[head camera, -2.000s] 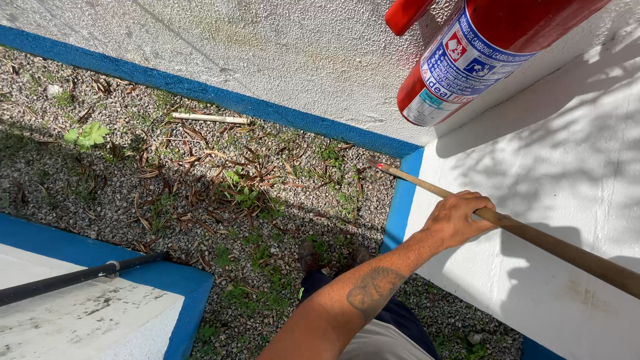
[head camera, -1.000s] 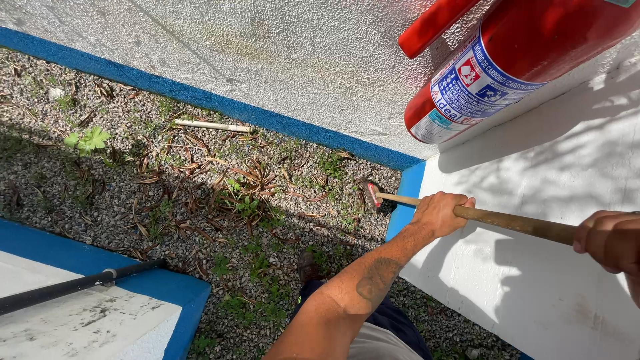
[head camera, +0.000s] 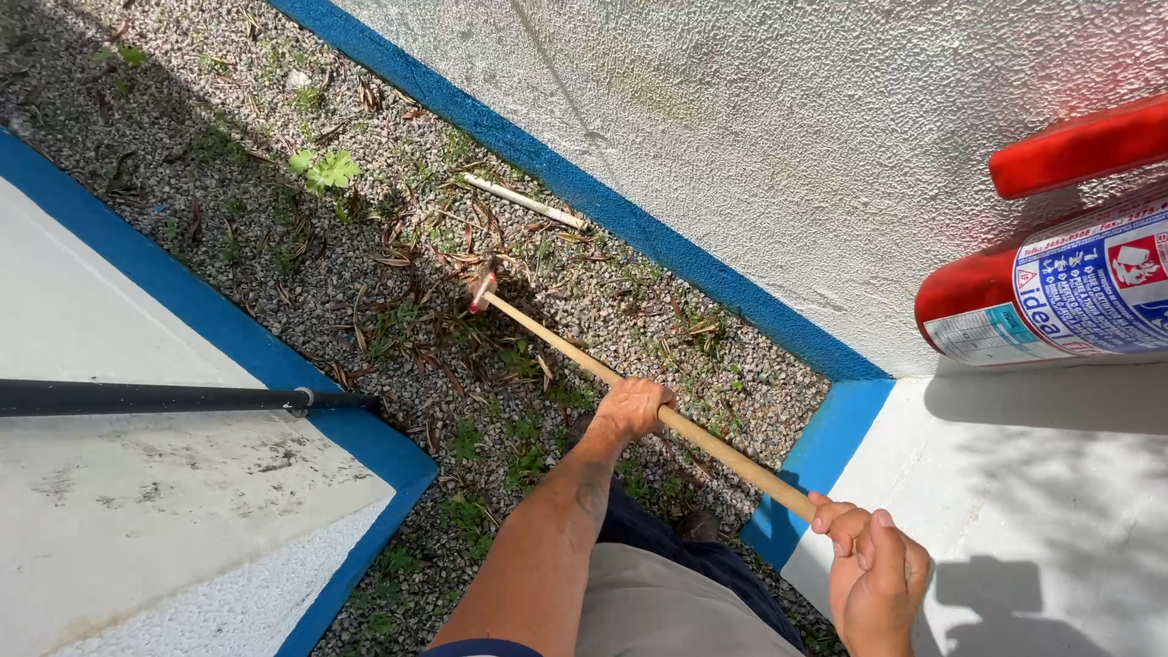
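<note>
A long wooden-handled tool (head camera: 739, 465) slants across the view, its small red and metal head (head camera: 484, 290) down on the gravel among dry leaves and weeds; whether it is a hoe or a rake I cannot tell. My left hand (head camera: 634, 408) is closed around the middle of the handle. At the handle's upper end is my right hand (head camera: 871, 566), its fingers bent against the wood and its palm partly turned up. Dry brown leaves (head camera: 392, 255) lie around the head, and a pale stick or pipe piece (head camera: 525, 201) rests beyond it.
A white textured wall with a blue base band (head camera: 639, 233) borders the gravel (head camera: 566, 265). A red fire extinguisher (head camera: 967, 297) hangs at right. White walls stand at lower left and right, with a black pipe (head camera: 164, 399) at left. A leafy green weed (head camera: 326, 171) grows in the gravel.
The tool's head has moved from the gravel by the blue corner out to the leaves farther left. My right hand, out of view two seconds ago, is at the handle. The view has turned.
</note>
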